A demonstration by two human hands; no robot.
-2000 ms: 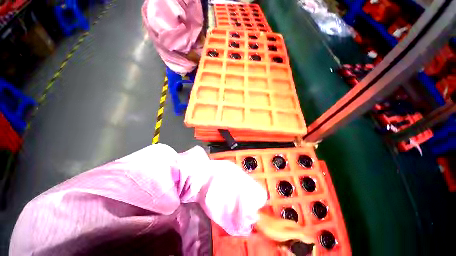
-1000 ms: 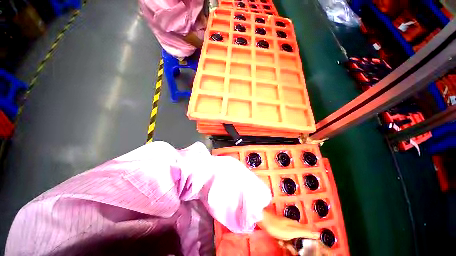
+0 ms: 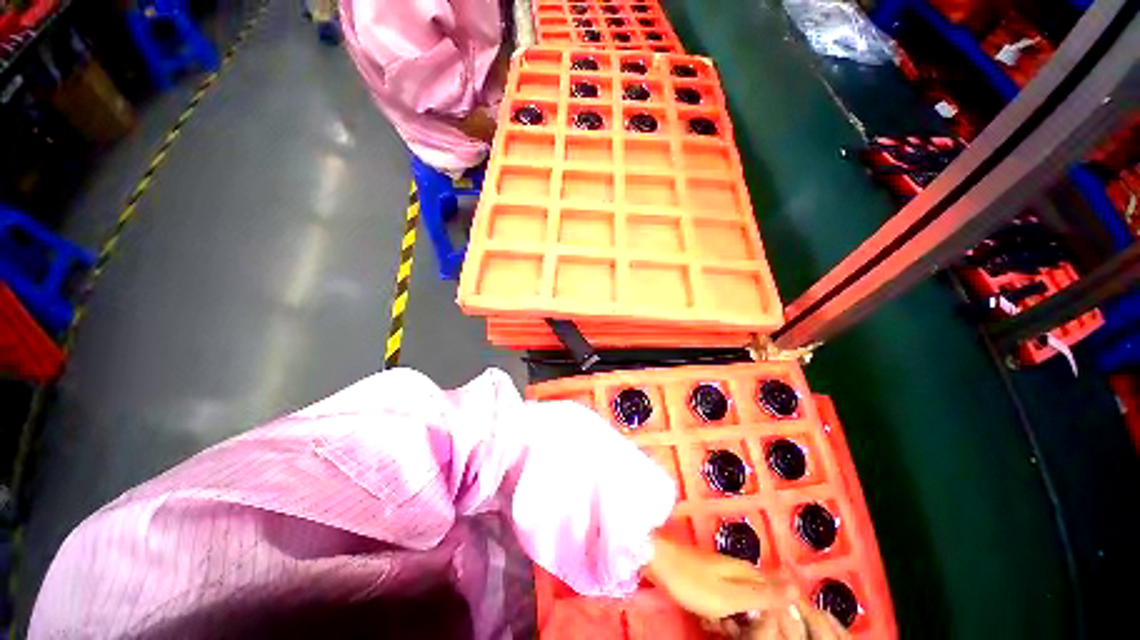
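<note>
My left hand [image 3: 719, 588], in a pink sleeve, reaches over the lower part of a red-orange working tray [image 3: 600, 616] at the bottom edge. Its fingers are bent and bunched, partly cut off and blurred. A small dark shiny bit shows at the fingers; I cannot tell whether it is held or lies in a pocket. Pale fingertips beside it merge with the hand; no separate right hand can be made out. Dark round watch heads sit in the tray's pockets, one [image 3: 725, 471] mid-tray and another [image 3: 836, 603] just right of the fingers.
A stack of similar trays [image 3: 619, 304] stands beyond, several watch heads in its far rows, a black strap [image 3: 574, 344] at its near edge. A metal upright [image 3: 950, 188] slants at right over the green bench [image 3: 819, 263]. A person in pink [image 3: 431, 75] is at upper left by a blue stool [image 3: 440, 219].
Two seconds ago a dark round piece showed at the fingertips, then a white piece; now neither shows clearly. The hand has shifted slightly, and the view has moved a little.
</note>
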